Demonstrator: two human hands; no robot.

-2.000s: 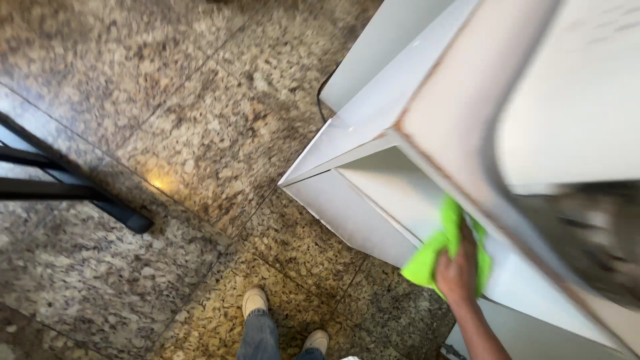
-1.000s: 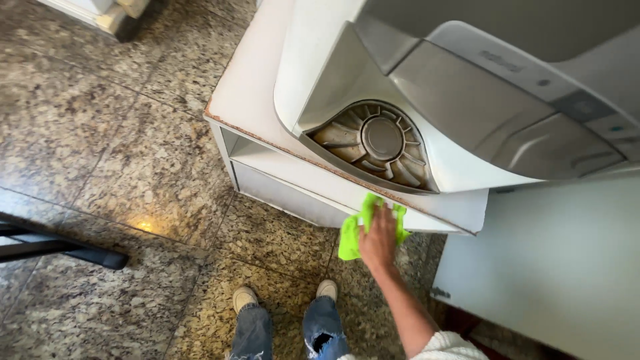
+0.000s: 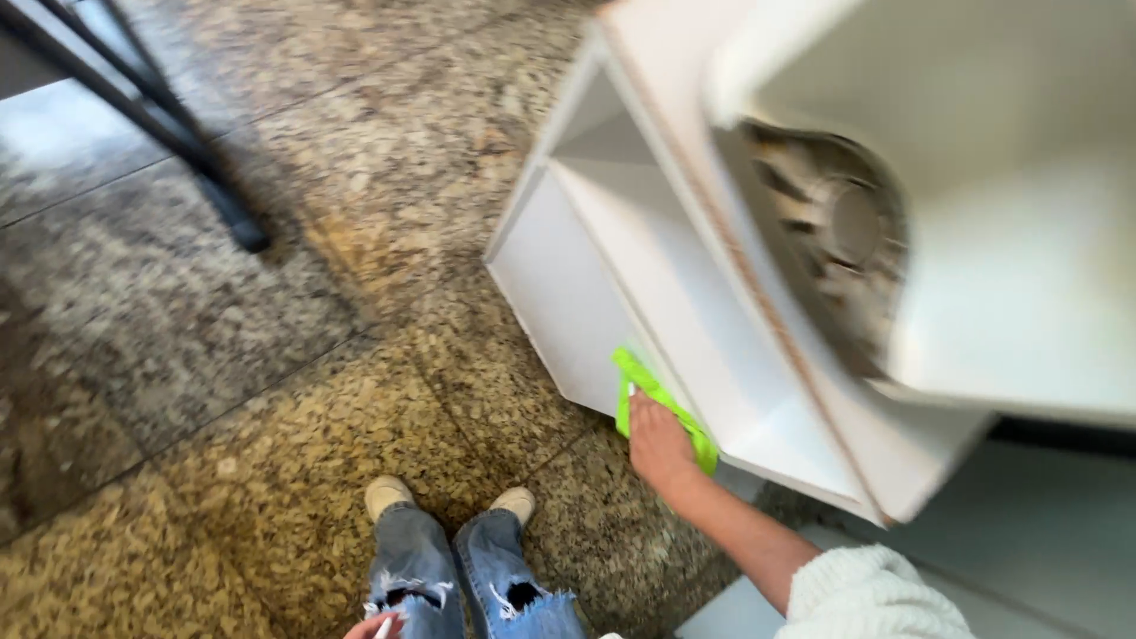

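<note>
My right hand (image 3: 661,444) presses a bright green cloth (image 3: 661,386) against the white front panel (image 3: 577,302) of a small cabinet, below its open shelf (image 3: 683,266). The cabinet's top edge (image 3: 754,284) is chipped and brown. On top stands a white appliance (image 3: 1021,222), probably a water dispenser, with a round ribbed drip tray (image 3: 848,222), blurred. Of my left hand (image 3: 374,627) only some fingers show at the bottom edge, in front of my jeans; whether it holds anything cannot be told.
Speckled stone floor tiles (image 3: 355,177) surround the cabinet. A black metal leg (image 3: 213,186) of some furniture stands at the upper left. My shoes (image 3: 388,495) are on the floor left of the cabinet. A pale panel (image 3: 1047,524) lies at the lower right.
The cloth in my right hand has moved from the cabinet's upper edge down to the front panel below the shelf. My left fingers have come into view. The view has turned.
</note>
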